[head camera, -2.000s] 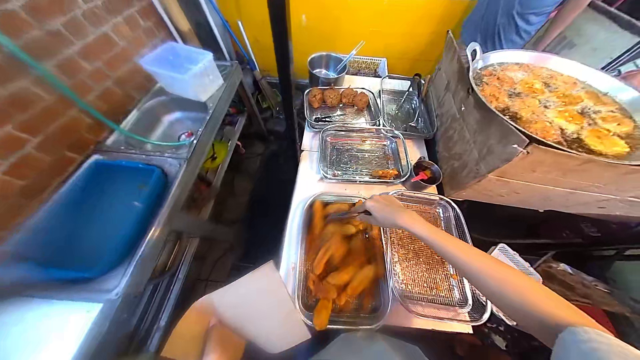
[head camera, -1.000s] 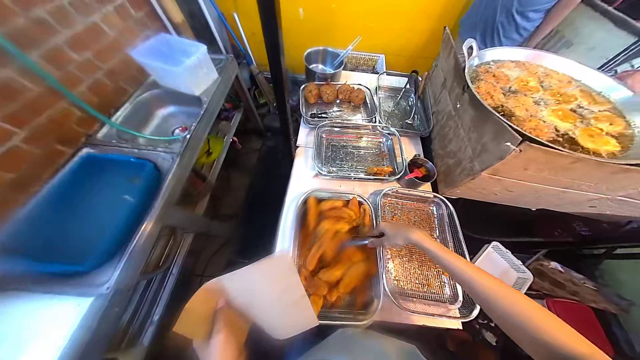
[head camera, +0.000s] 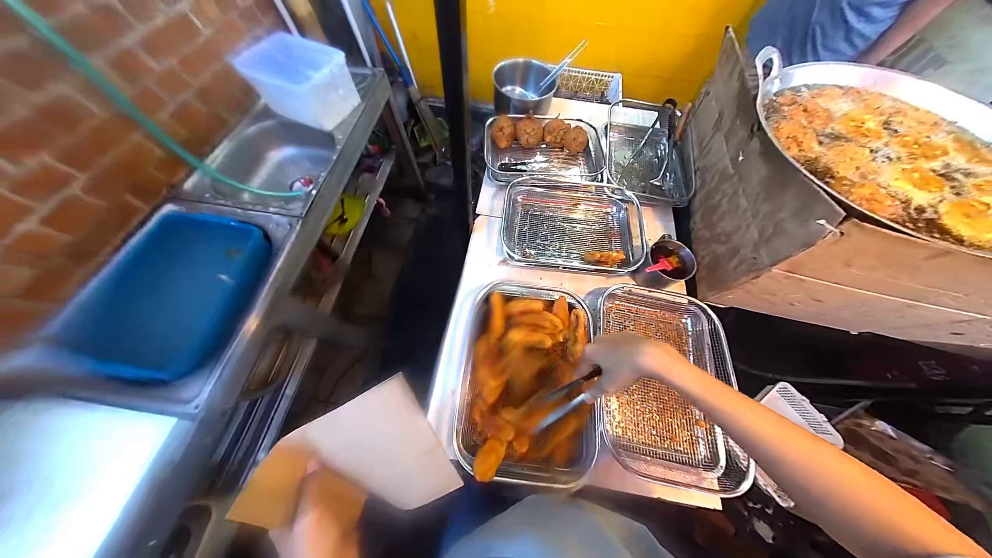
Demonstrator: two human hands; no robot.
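My right hand (head camera: pixel 624 364) is closed around metal tongs (head camera: pixel 566 403), whose ends are down among long golden fried pieces in a wire-lined metal tray (head camera: pixel 590 457). Motion blurs the tongs, so I cannot tell whether they grip a piece. At the lower left my left hand (head camera: pixel 310 504) holds a paper bag (head camera: pixel 372 442), pale on one side and brown on the other. To the right of the fried pieces lies a wire mesh tray (head camera: pixel 659 411) with crumbs. Behind them a wire-lined tray (head camera: pixel 573 225) holds one small fried piece, beside a metal cup (head camera: pixel 673 260) with a red utensil.
Round fried balls (head camera: pixel 529 132) sit in a back tray near a steel pot (head camera: pixel 523 85). A large pan of frying food (head camera: pixel 883 155) stands at right behind a cardboard shield (head camera: pixel 876 271). At left are a sink (head camera: pixel 271 155), a blue basin (head camera: pixel 178 294) and a person's torso (head camera: pixel 821 27) beyond the pan.
The tongs in my right hand have moved from the upper part of the tray of fried pieces to lower down in it. My left hand still holds the paper bag.
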